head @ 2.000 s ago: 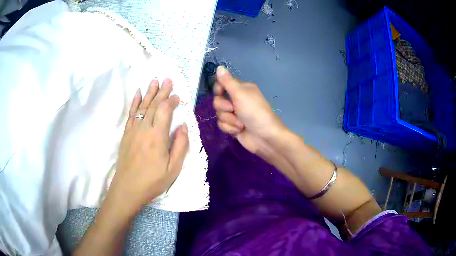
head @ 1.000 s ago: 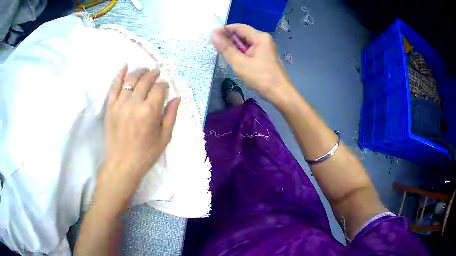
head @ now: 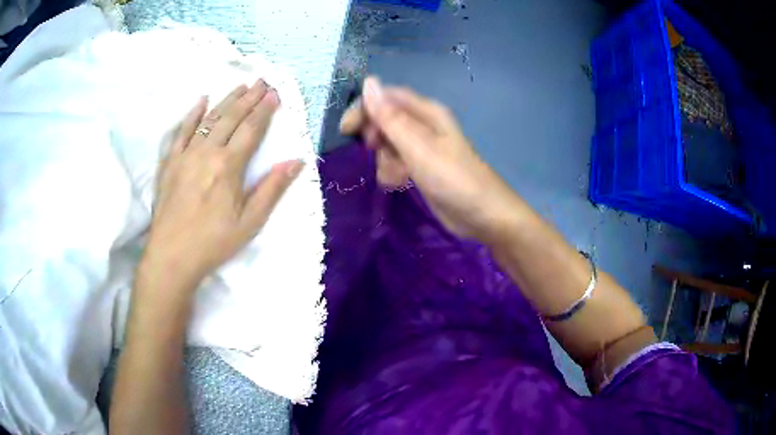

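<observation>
A large white fabric piece (head: 77,212) with a frayed, fringed right edge lies over the table (head: 293,34). Its lower right corner reaches to the table's edge by the purple clothing. My left hand (head: 208,174) lies flat on the fabric, palm down, fingers a little apart and holding nothing. My right hand (head: 425,153) is raised over the purple clothing, right of the table edge, and slightly blurred. Its fingers are curled inward, and whether they hold anything is hidden.
A blue plastic crate (head: 634,110) with checked cloth stands on the grey floor at the right. Part of another blue crate shows at the top edge. A wooden stool or chair (head: 710,285) stands at the lower right. Loose threads lie on the floor and on the purple clothing (head: 408,314).
My right hand has moved down from the table's far edge, and the pink thing seen in it no longer shows. The fabric's fringed corner has shifted lower. The camera view has shifted.
</observation>
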